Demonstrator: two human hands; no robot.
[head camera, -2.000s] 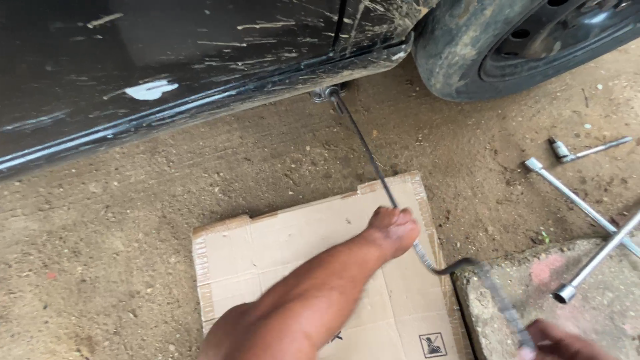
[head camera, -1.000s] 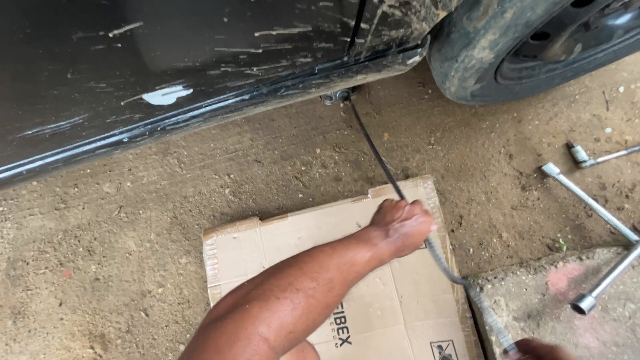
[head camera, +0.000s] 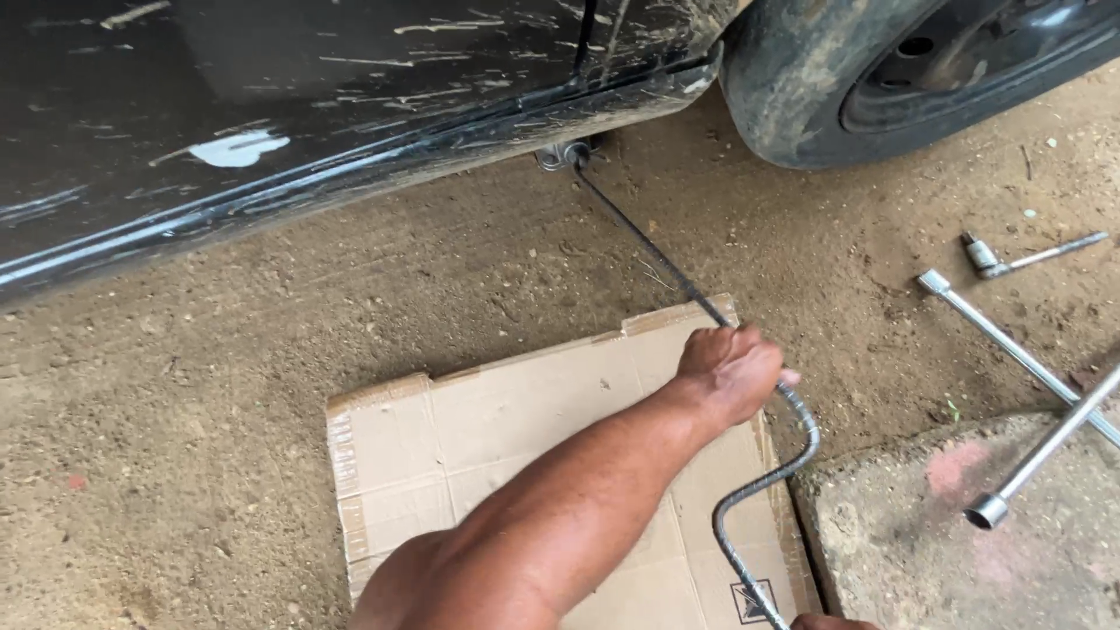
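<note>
My left hand (head camera: 733, 372) is closed around the straight shaft of a bent metal crank rod (head camera: 652, 249). The rod's far end meets a metal jack part (head camera: 564, 156) beneath the sill of a dark, mud-splashed car (head camera: 350, 96). Past my left hand the rod bends into a crank, which lies over a flattened cardboard box (head camera: 525, 376). Only the top of my right hand (head camera: 831, 622) shows at the bottom edge, at the rod's near end; its fingers are mostly cut off by the frame.
A car wheel (head camera: 814, 87) stands at the upper right. A four-way lug wrench (head camera: 1050, 446) lies partly on a concrete slab (head camera: 919, 542) at the right. Above it, a ratchet handle with a socket (head camera: 984, 255) rests on the dirt ground (head camera: 236, 350).
The crank section of the rod has turned and now bends to the left over the cardboard. My right hand has moved with its end toward the bottom edge. My left hand stays on the shaft.
</note>
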